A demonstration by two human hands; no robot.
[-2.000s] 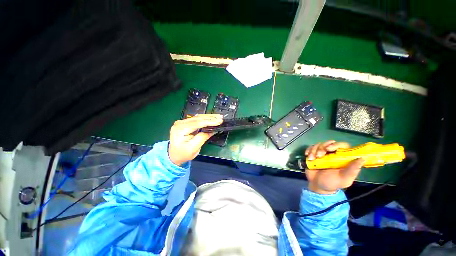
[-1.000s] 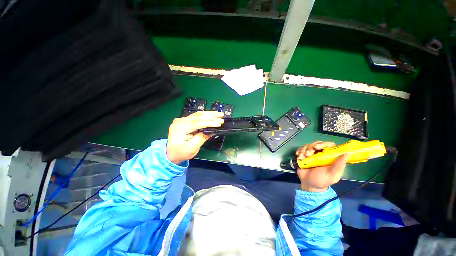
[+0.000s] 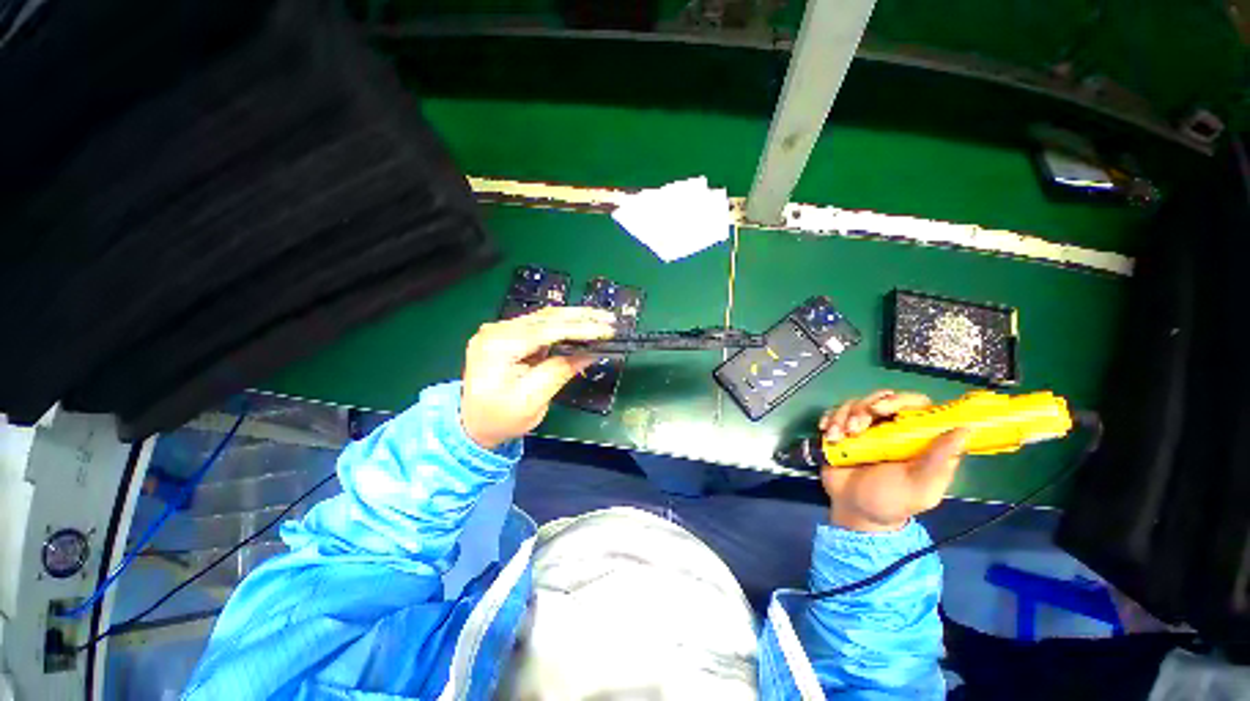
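Observation:
My left hand [image 3: 518, 377] grips one end of a smartphone unit [image 3: 672, 341], which is held nearly edge-on above the bench and looks like a thin black bar. My right hand [image 3: 884, 459] holds the yellow electric screwdriver [image 3: 960, 427], its dark tip pointing left, apart from the phone. Another phone [image 3: 784, 359] lies tilted on the green bench between my hands, with small orange and white marks. Two more phones lie side by side behind my left hand, one at the left [image 3: 536, 290] and one beside it [image 3: 594, 388], both partly covered.
A black screw tray [image 3: 1016, 345] with silvery bits stands on the bench [image 3: 823, 260] at the right. White paper sheets [image 3: 675, 219] lie near the back edge beside an upright post [image 3: 809, 117]. Stacked foam trays [image 3: 247, 233] fill the left; a dark stack stands at the right. The screwdriver's cord [image 3: 891, 563] crosses my right sleeve.
The held phone has rotated from showing some of its face to nearly edge-on. Both hands keep their holds. The whole view has shifted slightly.

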